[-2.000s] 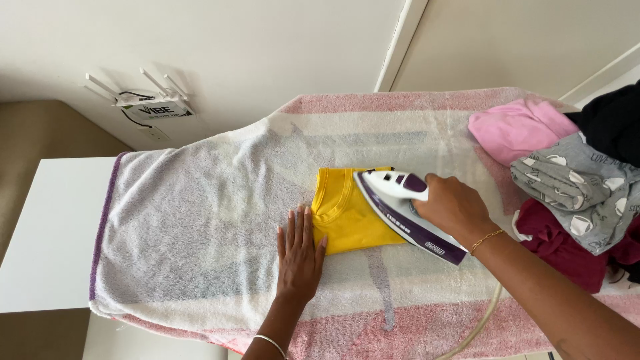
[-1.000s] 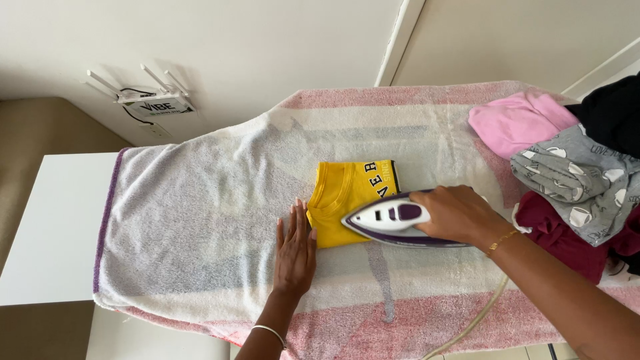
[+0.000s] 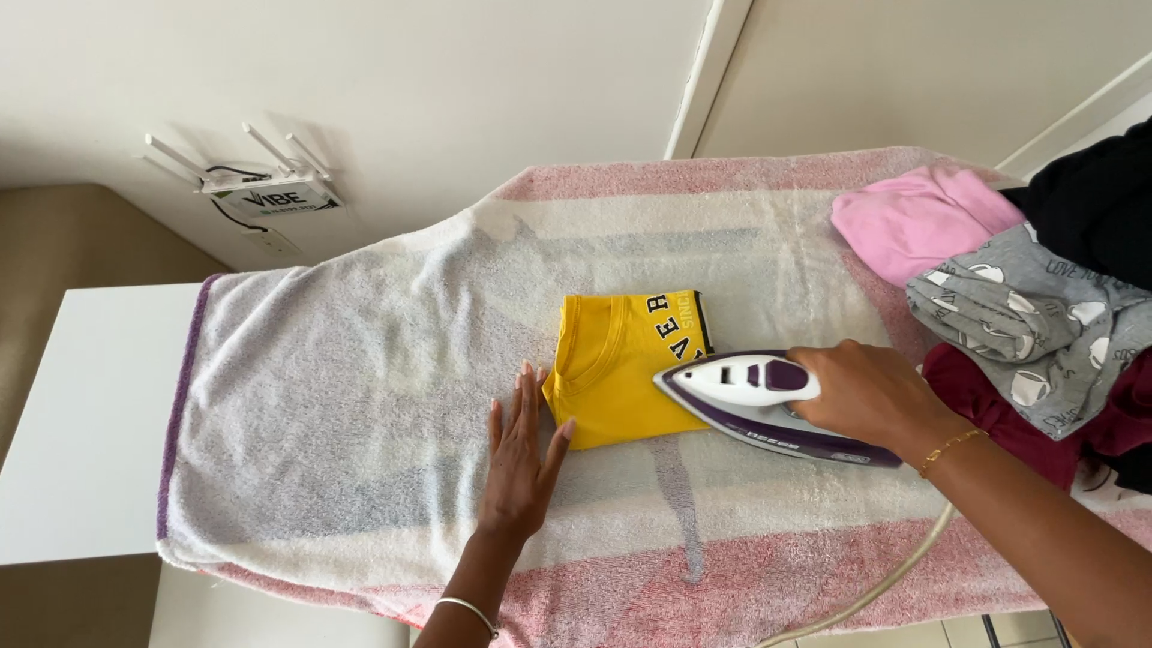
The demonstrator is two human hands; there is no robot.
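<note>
A folded yellow T-shirt (image 3: pixel 621 387) with dark lettering lies on a towel (image 3: pixel 360 396) that covers an ironing board. My right hand (image 3: pixel 864 396) grips the handle of a white and purple clothes iron (image 3: pixel 765 405). The iron's tip rests over the shirt's lower right part, and its rear reaches past the shirt onto the towel. My left hand (image 3: pixel 525 450) lies with fingers apart at the shirt's left edge, its thumb by the lower left corner, holding nothing. The iron's soleplate is hidden from view.
At the right is a pile of clothes: pink (image 3: pixel 927 220), grey printed (image 3: pixel 1026 315), black (image 3: pixel 1098 207) and maroon (image 3: pixel 999 405). The iron's cord (image 3: pixel 882 585) hangs over the near edge. A white surface (image 3: pixel 99 423) adjoins the left end; a router (image 3: pixel 261 189) is on the wall.
The iron in my right hand has moved off the shirt's upper part, first toward the near side, then to the right, uncovering the lettering. My left hand stays by the shirt's left edge.
</note>
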